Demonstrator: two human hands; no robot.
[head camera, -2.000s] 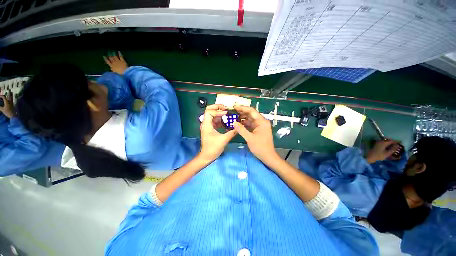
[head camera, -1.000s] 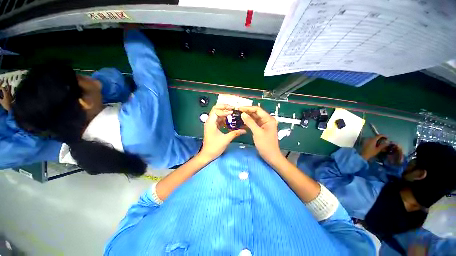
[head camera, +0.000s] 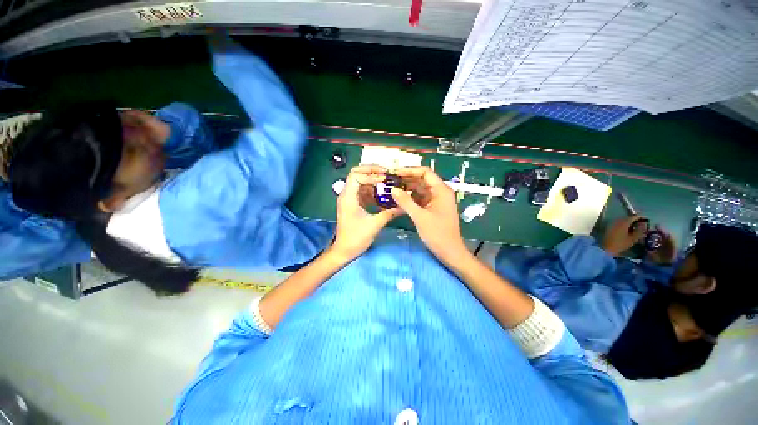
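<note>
A small round black watch head (head camera: 385, 192) with a lit purple and white display is held between both my hands, above the near edge of the green bench. My left hand (head camera: 357, 217) holds it from the left with fingers and thumb. My right hand (head camera: 434, 214) holds it from the right, its thumb at the screen's edge. The fingers cover part of the watch head. A pale pad (head camera: 391, 157) lies just behind my hands.
A white branched strip (head camera: 478, 189), dark loose parts (head camera: 517, 184) and a yellow pad (head camera: 575, 202) lie to the right. A small black part (head camera: 338, 158) lies left. Workers in blue sit on both sides; the left one reaches towards the shelf. Record sheets (head camera: 598, 54) hang upper right.
The display shows a different lit pattern than before, and my fingers have shifted slightly around the watch head. The left worker's arm has gone up towards the shelf.
</note>
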